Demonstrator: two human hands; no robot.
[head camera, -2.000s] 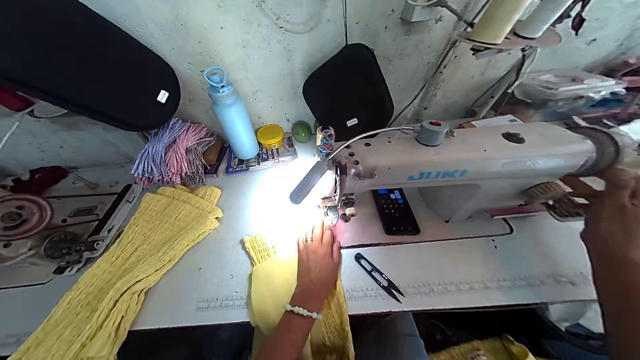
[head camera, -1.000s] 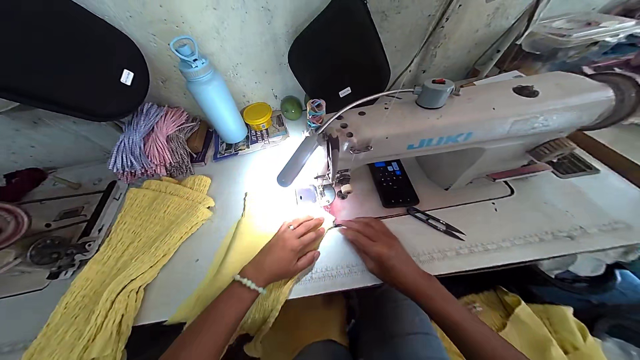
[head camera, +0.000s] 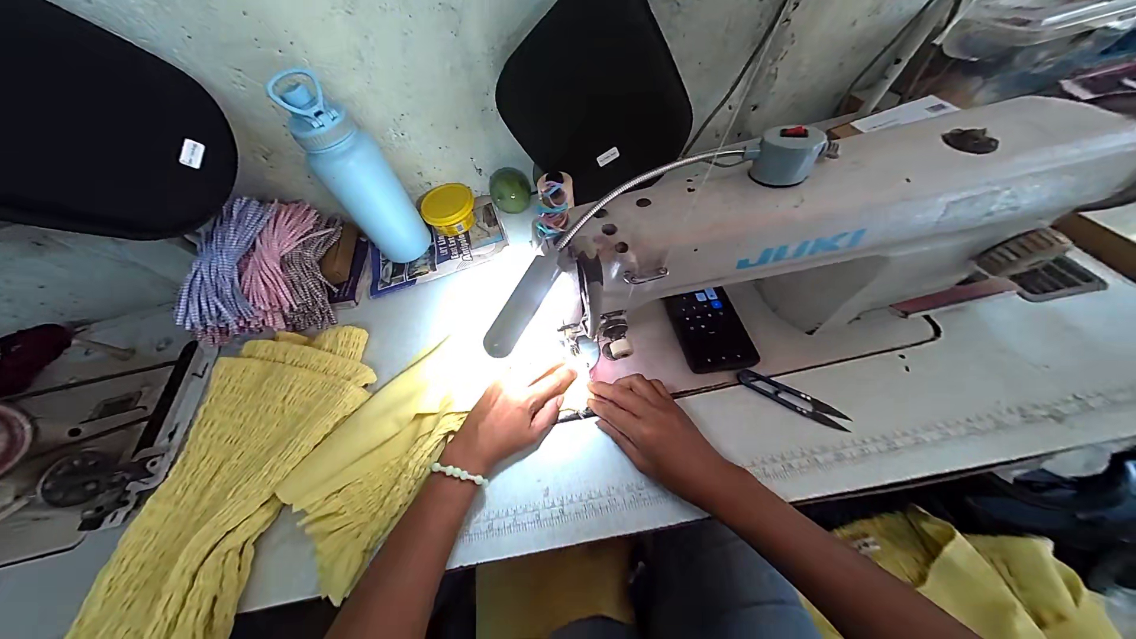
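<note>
A Juki sewing machine (head camera: 799, 231) stands on the white table, its lit lamp (head camera: 524, 306) glaring over the needle area. Yellow fabric (head camera: 382, 470) runs from the presser foot (head camera: 586, 351) leftward and hangs over the table's front edge. My left hand (head camera: 510, 413), with a beaded bracelet (head camera: 459, 473) at the wrist, presses on this fabric just left of the needle. Close to the right of the needle, my right hand (head camera: 648, 426) rests with fingertips at the fabric's edge; glare hides whether it pinches any cloth. Thread snips (head camera: 794, 399) lie right of my right hand.
Gathered yellow fabric (head camera: 213, 444) lies at left beside bundled elastic cords (head camera: 266, 266). Behind stand a blue bottle (head camera: 364, 177), a yellow-lidded tub (head camera: 448, 209) and a green round object (head camera: 510, 190). A black phone or remote (head camera: 710, 328) lies under the machine arm. More yellow cloth (head camera: 976, 568) is at lower right.
My right hand has come from the machine's handwheel to the needle area. The yellow fabric under my left hand now extends farther left. The snips lie farther right than two seconds ago.
</note>
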